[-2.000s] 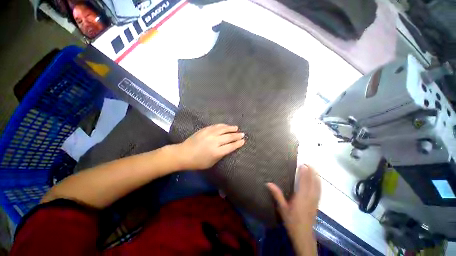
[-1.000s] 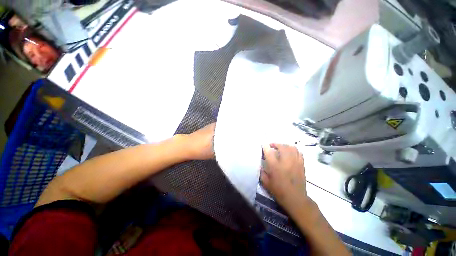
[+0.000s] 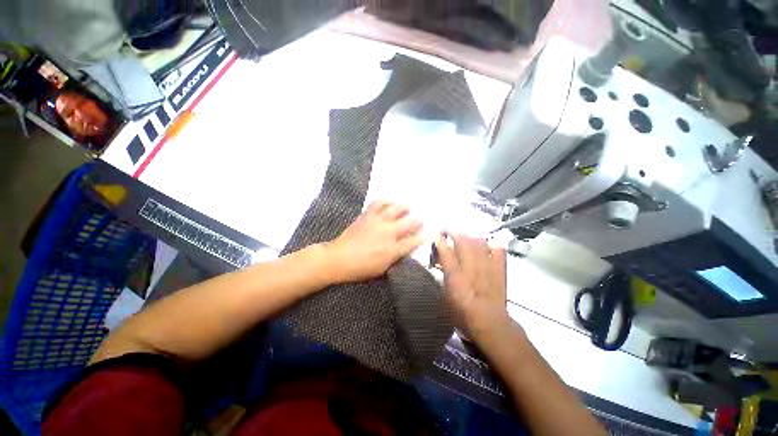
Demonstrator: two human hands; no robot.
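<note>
The dark brown-grey garment panel (image 3: 337, 294) lies across the white table's near edge, its lower right part folded over. A white layer (image 3: 405, 157) covers its right part; I cannot tell whether it is a separate cloth or the panel's other face. My left hand (image 3: 375, 243) lies palm down on the panel and white layer, pressing rather than gripping. My right hand (image 3: 473, 277) is just right of it, fingertips pinching the edge of the work. The sewing machine (image 3: 554, 136) stands at right, its presser area (image 3: 503, 213) just beyond my right fingers. Glare hides the needle point.
Black-handled scissors (image 3: 604, 311) lie below the machine head. A blue basket (image 3: 64, 298) with cut pieces stands at left. A ruler (image 3: 196, 234) runs along the near table edge. A phone (image 3: 81, 115) is at far left. Dark cloth (image 3: 281, 21) and pink cloth (image 3: 409, 38) lie beyond.
The panel's right part has been turned, showing white. My left hand has come out from under the white layer onto the top. Both hands are now close together, nearer the presser area.
</note>
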